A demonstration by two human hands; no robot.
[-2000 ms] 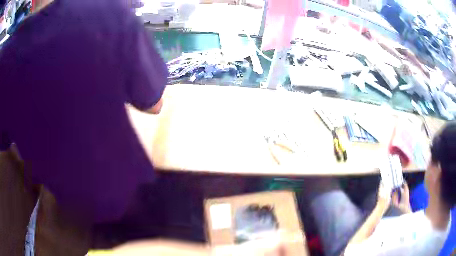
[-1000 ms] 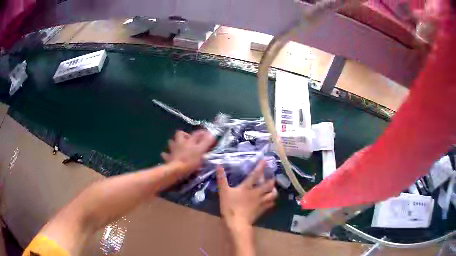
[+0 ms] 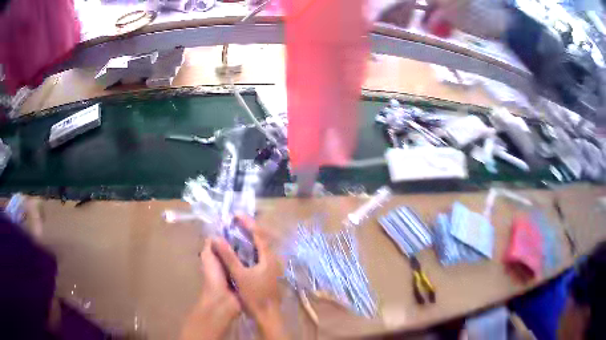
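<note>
My left hand (image 3: 216, 282) and my right hand (image 3: 258, 272) are together at the lower middle, closed around a bunch of bagged wands (image 3: 229, 179). The bunch is pale and purple-blue in shiny clear bags, and its ends fan out above my fingers. It is blurred, so single pieces cannot be told apart. The bunch is over the cardboard-covered bench (image 3: 126, 246), near the belt edge. Several thin blue-white strips (image 3: 332, 265) lie on the bench right of my hands. More bagged parts (image 3: 269, 146) lie on the belt behind the bunch.
The green belt (image 3: 133, 159) carries a white retail box (image 3: 74, 125), another box (image 3: 426, 164) and bagged parts. A red sheet (image 3: 325, 80) hangs in front. Yellow-handled pliers (image 3: 422, 285), light-blue cards (image 3: 472, 229) and red cloth (image 3: 523, 247) lie right. People are at both lower sides.
Both hands have moved from the pile on the belt back over the bench and closed around a bunch of bagged wands. The view has turned right, showing more bench.
</note>
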